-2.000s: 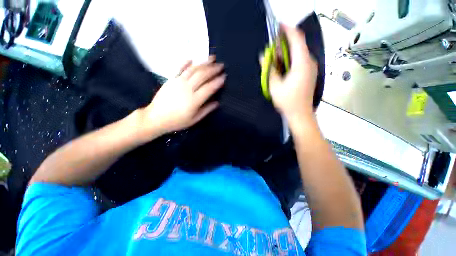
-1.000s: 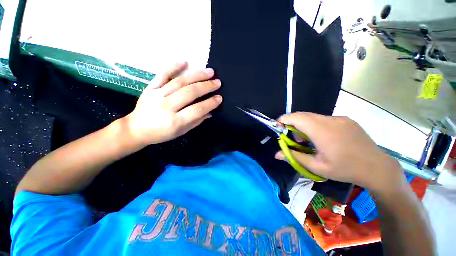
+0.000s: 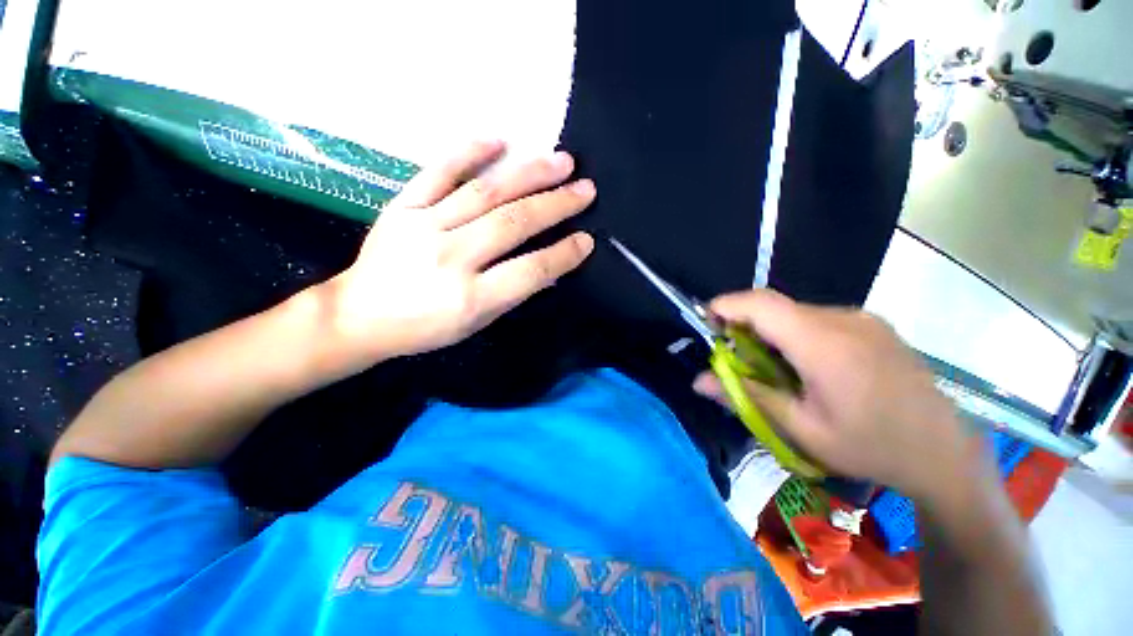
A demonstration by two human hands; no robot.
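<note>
A black fabric panel [image 3: 671,137] lies plain side up over the table and its front edge. A thin straight white strip [image 3: 779,149] runs along it. My left hand [image 3: 466,255] lies flat on the panel's left part, fingers spread, gripping nothing. My right hand [image 3: 845,385] holds scissors [image 3: 760,404] by their yellow-green handles. The silver blades look closed and point up-left over the panel, their tip close to my left fingertips.
The sewing machine [image 3: 1006,211] stands at the upper right. The green ruler-marked table edge [image 3: 292,162] is at the left. Dark glitter cloth [image 3: 75,311] hangs at the far left. An orange-red container [image 3: 870,574] and a blue basket [image 3: 897,519] are at the lower right.
The scissors were upright near the white strip, then came down toward me; the blades, slightly apart a second ago, now look closed. The panel and machine appear shifted right in view.
</note>
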